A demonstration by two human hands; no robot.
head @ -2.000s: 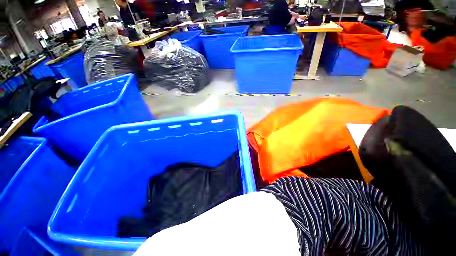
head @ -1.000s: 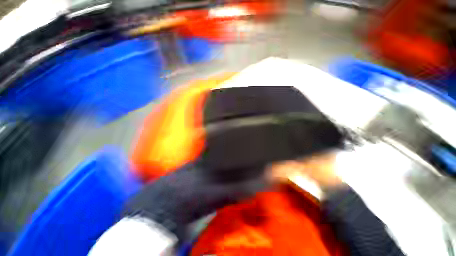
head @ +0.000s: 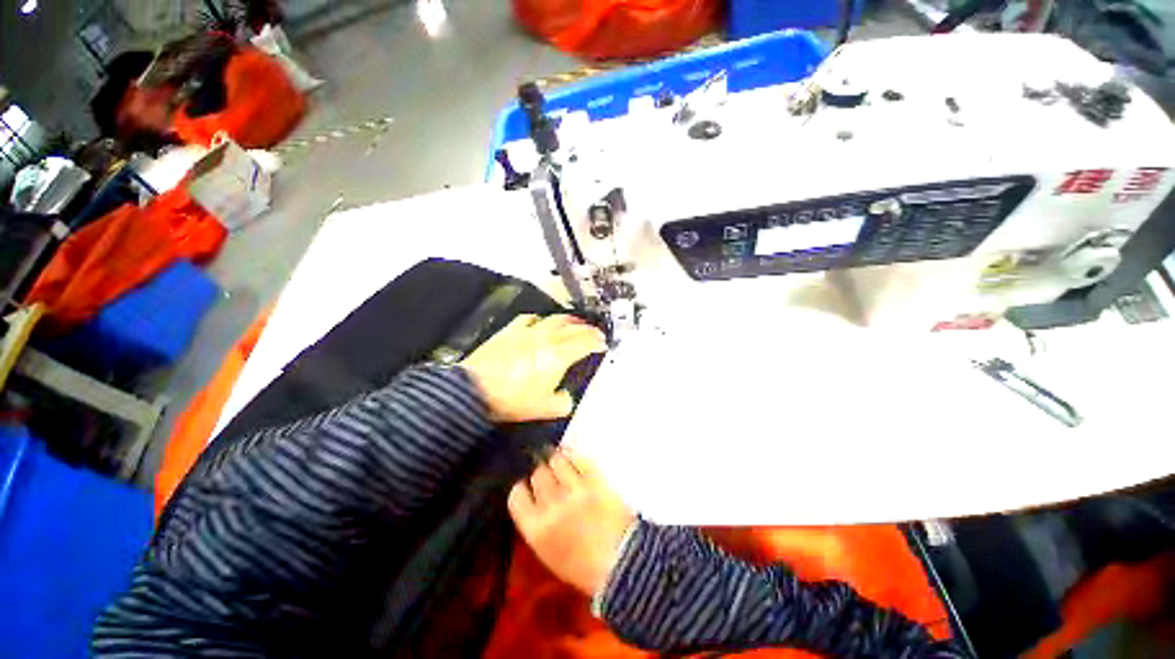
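A black padded panel [head: 374,315] with a camouflage strip [head: 496,315] lies on the left part of the white sewing table [head: 760,425] and hangs over its front edge. The white sewing machine [head: 825,167] stands behind it, its presser foot [head: 621,315] close to the panel's right corner. My left hand [head: 535,364] lies flat on the panel with its fingertips beside the presser foot. My right hand [head: 573,519] is at the panel's right edge, near the table's front edge, its fingers bent onto that edge.
Thread snips [head: 1028,390] lie on the table at the right. A blue bin [head: 747,62] stands behind the machine. Orange cloth [head: 825,566] hangs below the table's front edge. At the left are another blue bin [head: 77,554], orange bundles [head: 245,103] and a cardboard box [head: 229,184].
The view has swung right from the bins to the sewing machine. The black panel, blurred in front of me a second ago, now lies at the presser foot with both hands on it.
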